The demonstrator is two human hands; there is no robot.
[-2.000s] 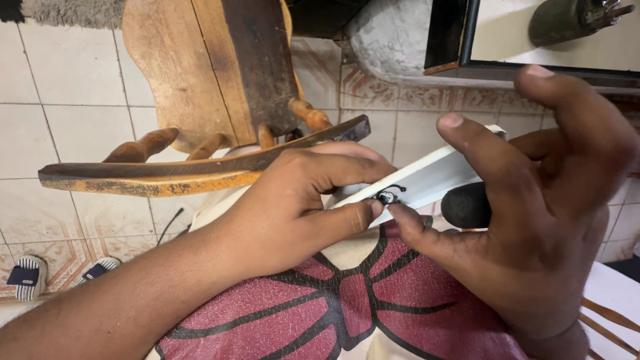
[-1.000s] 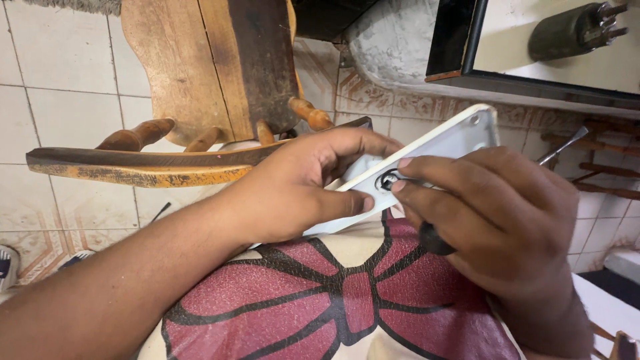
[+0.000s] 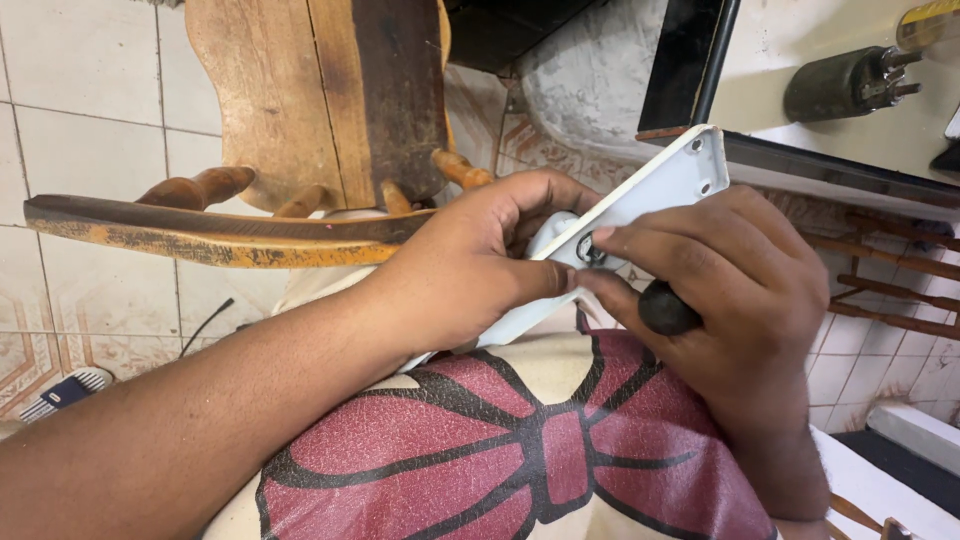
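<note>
A long, pale, raised-edge plate, white or light blue, is tilted above my lap. My left hand grips its middle, with the thumb on the inner face and the fingers behind. Near that thumb is a round hole with a dark fitting in it. My right hand has its index finger and thumb tips at this fitting. A black rounded handle sticks out from under the curled fingers of my right hand; the rest of that tool is hidden. Two small holes show at the plate's upper end.
A wooden chair with turned spindles and a curved rail lies ahead to the left. A dark cylindrical part with prongs rests on the black-edged table at upper right. A printed bow apron or cloth covers my lap.
The plate's inner face now shows more than two seconds ago. My right hand's raised fingers have come down and curled near the fitting. My left hand has kept its grip on the plate.
</note>
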